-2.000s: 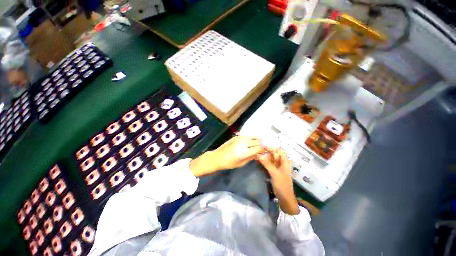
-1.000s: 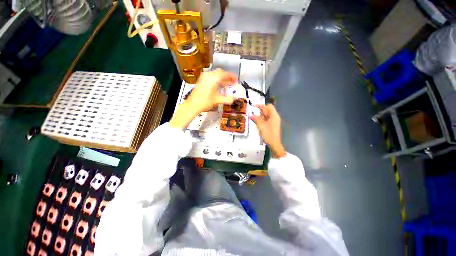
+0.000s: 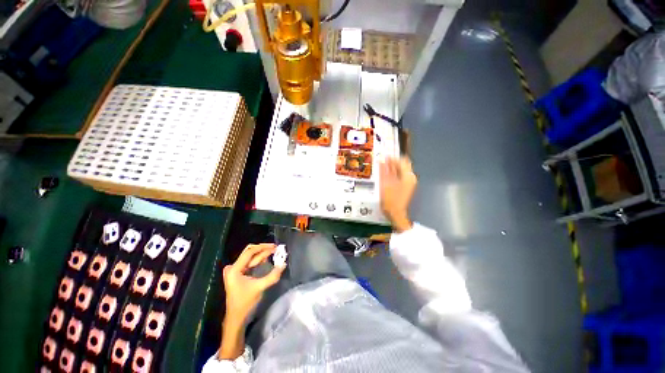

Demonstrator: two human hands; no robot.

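My left hand (image 3: 248,280) is low in the middle of the view, in front of the bench edge, and pinches a small white housing (image 3: 280,255) between thumb and fingertips. My right hand (image 3: 397,186) is blurred over the right front edge of the machine base, beside the fixtures; whether it holds anything is hidden. Another white housing (image 3: 356,137) sits in the upper right orange-brown fixture (image 3: 366,144). The lower right fixture (image 3: 354,164) holds no white housing. A separate fixture (image 3: 314,133) with a dark centre stands to the left, under the gold press head (image 3: 295,73).
A black tray (image 3: 191,244) with pink-rimmed and white pieces lies at the lower left. A thick stack of carrier sheets (image 3: 157,142) stands behind it, with a pale slip (image 3: 155,210) between. A black cable (image 3: 382,116) is right of the fixtures. Grey floor lies to the right.
My left hand has moved from the fixtures down towards my body and now holds a white housing. A housing now shows in the upper right fixture. My right hand has moved slightly down.
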